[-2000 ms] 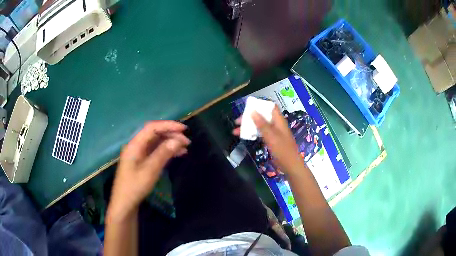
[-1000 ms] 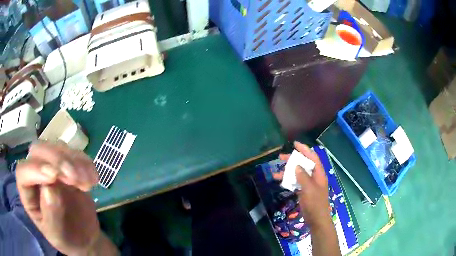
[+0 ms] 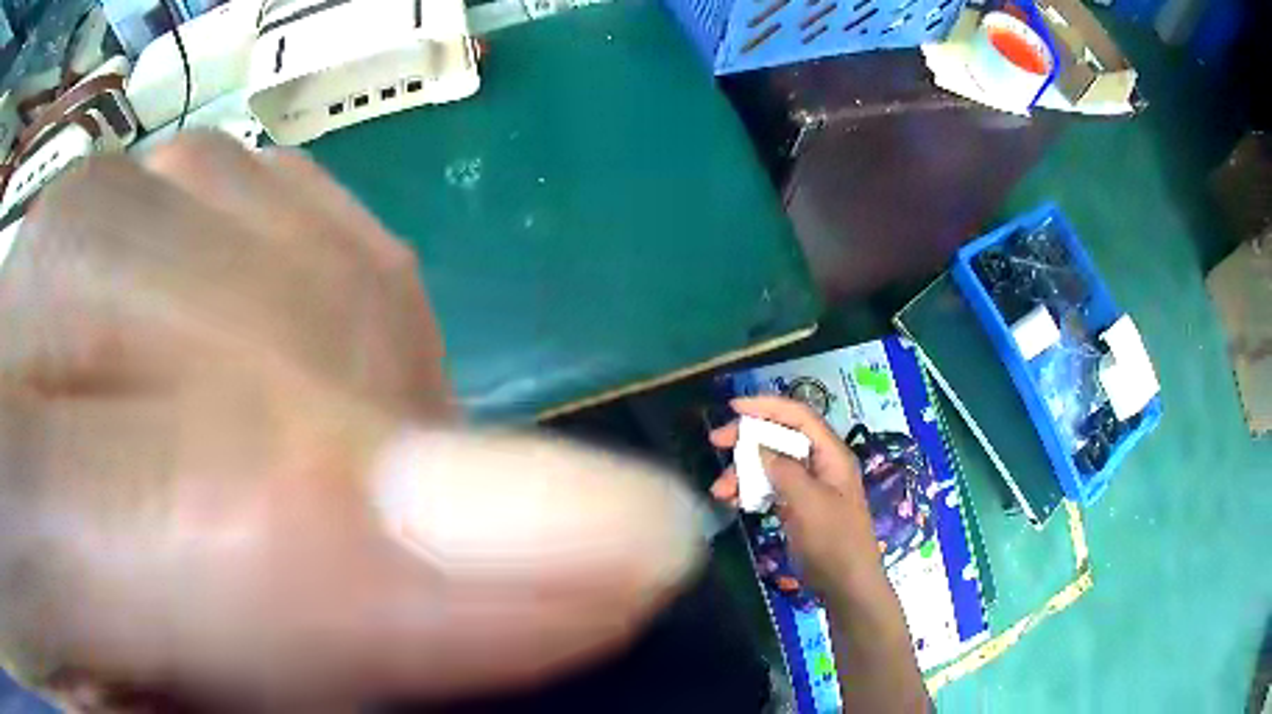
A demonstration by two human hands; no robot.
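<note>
My right hand (image 3: 816, 488) is shut on a folded white tissue (image 3: 755, 460), low over the printed carton. A dark patterned pouch (image 3: 900, 488) lies on the carton, partly behind my right hand and forearm. My left hand (image 3: 279, 433) is very large and blurred, close to the camera at the left. Its thumb points right. Whether it holds anything does not show. It hides the left part of the bench.
The green bench (image 3: 600, 209) bears a cream housing (image 3: 366, 70) at the back left. A blue basket (image 3: 837, 28) is at the bench end. A blue parts bin (image 3: 1064, 356) sits right of the white and blue carton (image 3: 963, 558). An orange-red round item (image 3: 1018, 53) is behind.
My left hand has come up close to the camera and now hides the black-barred sheet and the white pile. My right hand keeps the tissue, now gripped smaller. The view has shifted.
</note>
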